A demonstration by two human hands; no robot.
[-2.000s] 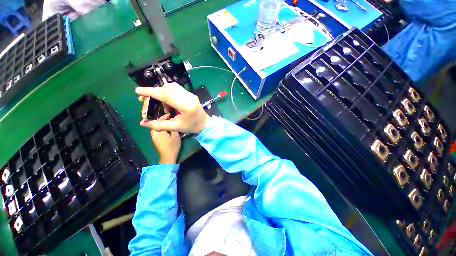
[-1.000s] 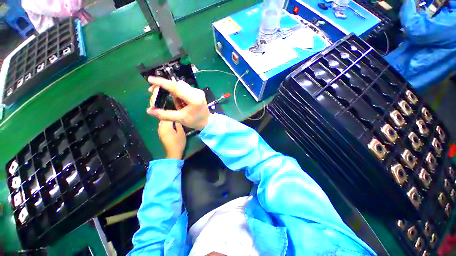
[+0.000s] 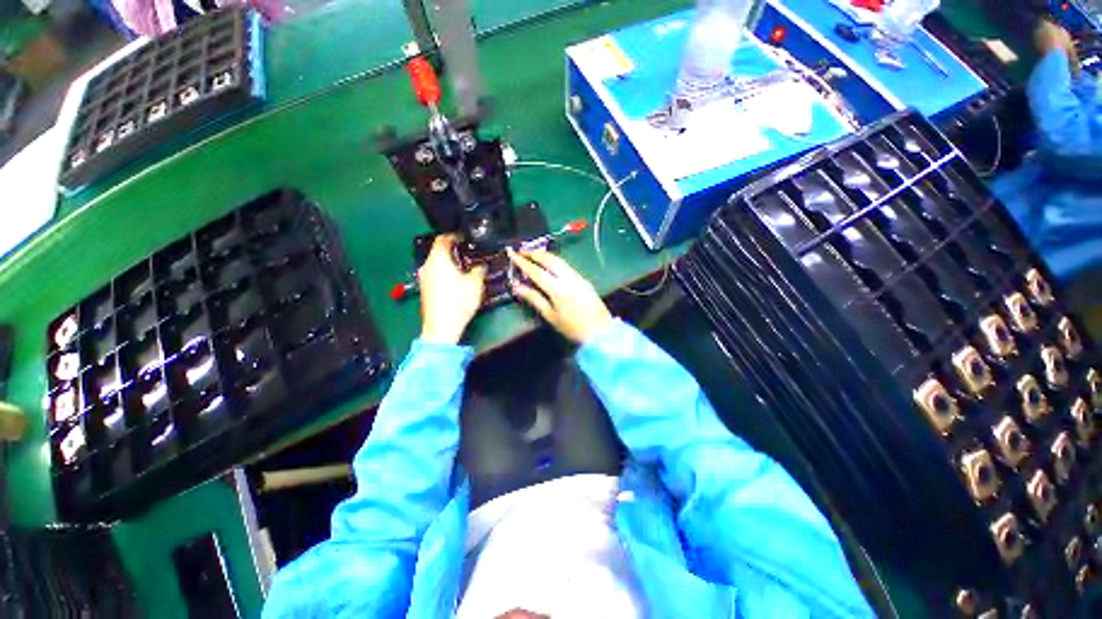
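The black press fixture (image 3: pixel 465 181) stands on the green bench in front of me, its thick red handle (image 3: pixel 423 82) pointing up. Small red-tipped side clamps show at its right (image 3: pixel 573 227) and left (image 3: pixel 402 291). My left hand (image 3: pixel 450 294) is at the left of the fixture's base, fingertips on it. My right hand (image 3: pixel 560 295) is at the base's right side, fingers slightly bent. The space between the fingertips is dark and small, so I cannot tell whether either hand holds a part.
Left tray (image 3: pixel 199 345) has a few beige squares along its left edge. A tall tray stack (image 3: pixel 834 248) at right bears rows of beige squares. A blue box (image 3: pixel 713 133) stands behind it. Another tray (image 3: pixel 163 91) lies far left. A person's blue sleeve (image 3: pixel 1063 103) shows far right.
My right hand has come down from in front of the fixture to its base. The red handle now shows, pointing up. My left hand has moved forward beside the base. The view has shifted.
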